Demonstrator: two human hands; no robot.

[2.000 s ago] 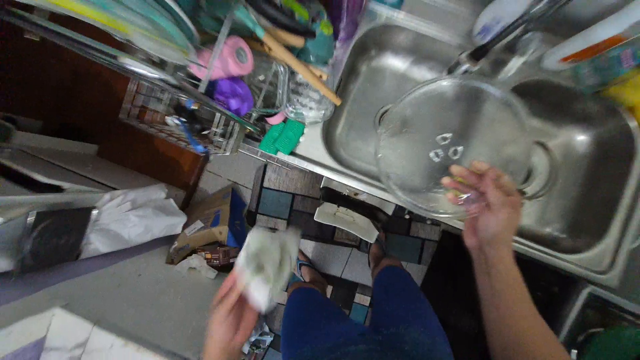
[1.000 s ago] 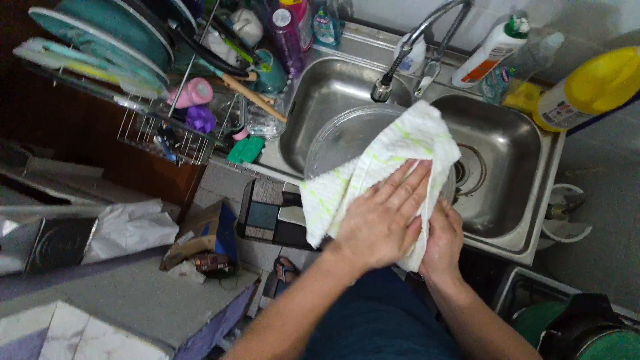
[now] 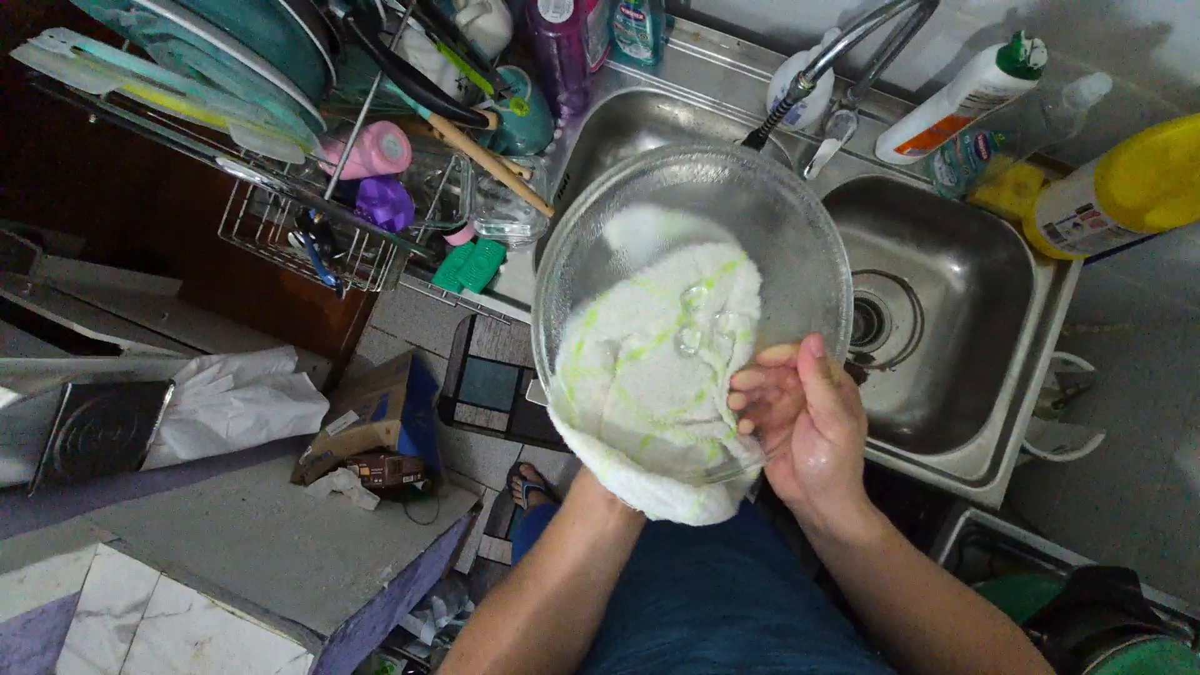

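A round clear glass microwave plate [image 3: 797, 234] is held up in front of the double sink. My right hand [image 3: 811, 422] grips its lower right edge, thumb on the near face and fingers seen through the glass. A white towel with light green lines [image 3: 656, 366] lies against the plate's far side and folds out below the rim. Behind the plate and towel, my left hand is hidden; only its wrist and forearm [image 3: 600, 516] show, so how its fingers lie cannot be seen.
A steel double sink [image 3: 975, 319] with a flexible faucet [image 3: 816, 75] lies beyond the plate. Bottles [image 3: 966, 94] and a yellow container [image 3: 1125, 187] line its back edge. At left stands a loaded dish rack [image 3: 319, 216]; below it, a cardboard box [image 3: 375, 412] sits on a grey counter.
The towel was over the plate's near face with a hand flat on it; now it is behind the glass. Two seconds ago the towel was held apart, to the left of the plate.
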